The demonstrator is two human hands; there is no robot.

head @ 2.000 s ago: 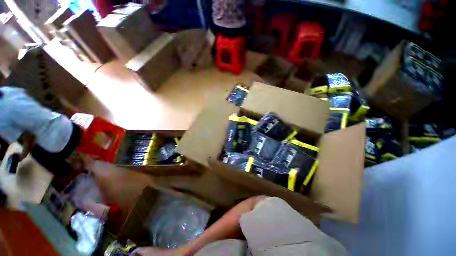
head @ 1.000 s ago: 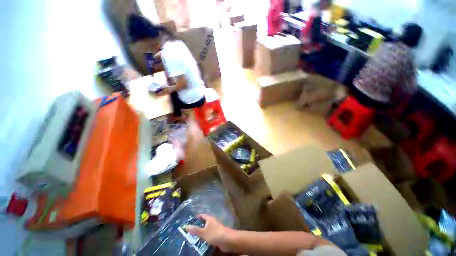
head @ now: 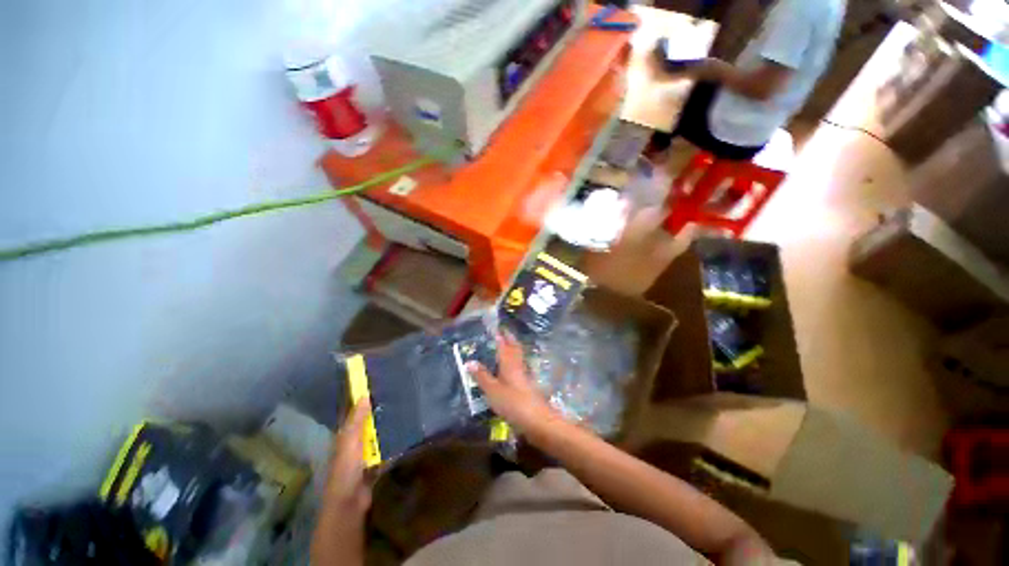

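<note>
A black retail box (head: 420, 387) with a yellow end band, in clear shiny film, is above my lap. My left hand (head: 352, 448) holds its yellow end at the left. My right hand (head: 511, 381) is on its right part, by a white label, fingers spread over the face; its grip underneath is hidden. Another black box with yellow print (head: 542, 293) is just beyond my right hand. Crumpled clear film (head: 592, 365) fills an open carton to the right.
An orange machine (head: 520, 166) with a grey-beige control box (head: 443, 94) stands ahead. A green cord (head: 221, 221) crosses the wall side. Bagged boxes (head: 166, 486) lie lower left. Open cartons (head: 791, 326) stand right. A person (head: 775, 77) is by a red stool (head: 725, 194).
The view has swung left toward the wall and orange machine. My left hand has come into view on the box's yellow end. My right hand remains on a film-covered box.
</note>
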